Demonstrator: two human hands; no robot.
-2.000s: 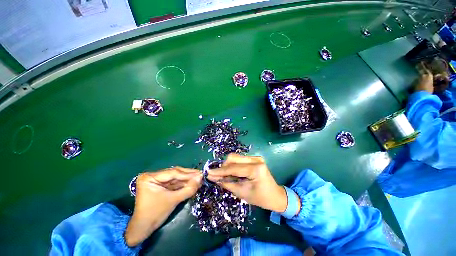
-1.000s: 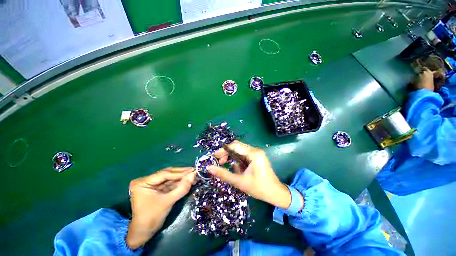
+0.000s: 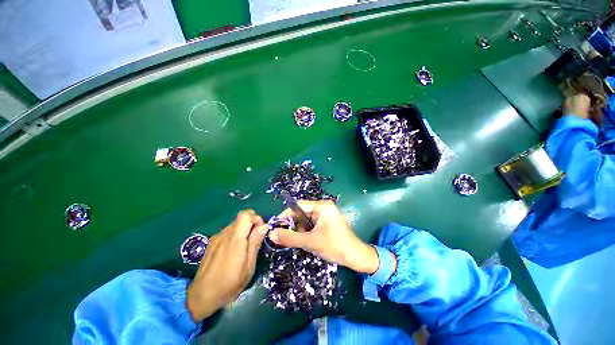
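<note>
A small round silver and dark assembly (image 3: 279, 231) is held between my two hands above the heaps. My left hand (image 3: 232, 259) has its fingertips at the ring's left edge. My right hand (image 3: 324, 234) grips the ring's right side with thumb and fingers, and slim tweezers (image 3: 297, 207) stick out of it, pointing up and left. Part of the ring is hidden by the fingers. A larger heap of shiny metal bits (image 3: 301, 281) lies just below the hands, and a smaller heap (image 3: 299, 178) lies just beyond them.
A black bin (image 3: 435, 158) of similar bits stands right of the heaps. Another round assembly (image 3: 194, 248) lies beside my left hand; one with a pale tab (image 3: 182, 158) and several others lie on the green belt (image 3: 270, 87). A yellowish-framed reel (image 3: 533, 172) and another person's sleeve (image 3: 585, 158) are at right.
My left hand has turned over more and moved closer to the ring, uncovering the assembly beside it. The tweezers now show above my right hand. The belt's assemblies have shifted left.
</note>
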